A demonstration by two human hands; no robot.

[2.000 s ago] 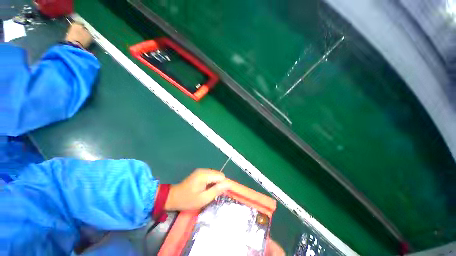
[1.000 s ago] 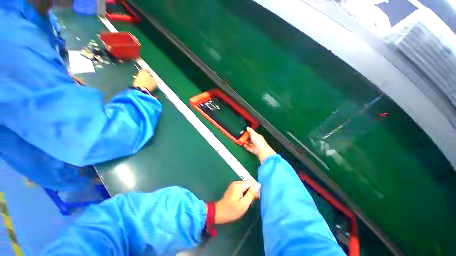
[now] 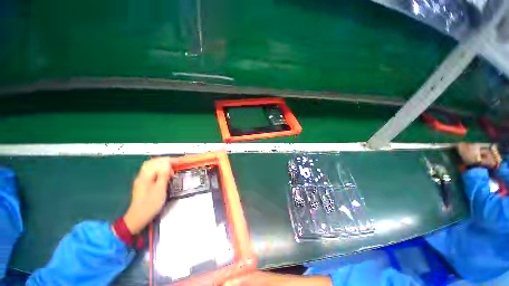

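A tablet unit with its back open (image 3: 192,237) lies in a red-orange frame (image 3: 237,209) on the dark green bench in front of me. Its large silver-white area shines brightly, with circuitry at the top end. My left hand (image 3: 149,192), with a dark red wrist band, holds the frame's top left corner. My right hand (image 3: 273,279) is at the frame's bottom right corner, partly cut off by the lower edge; its fingers are partly hidden.
A clear plastic tray (image 3: 329,206) with small parts lies right of the frame. Another framed tablet (image 3: 251,120) is on the green belt past the white strip (image 3: 111,149). A slanted white post (image 3: 424,98) and another person's hands (image 3: 479,155) are at right.
The view has swung right. My right hand has left the framed tablet on the belt and is now at the frame in front of me. My left hand has moved from the white strip to that frame.
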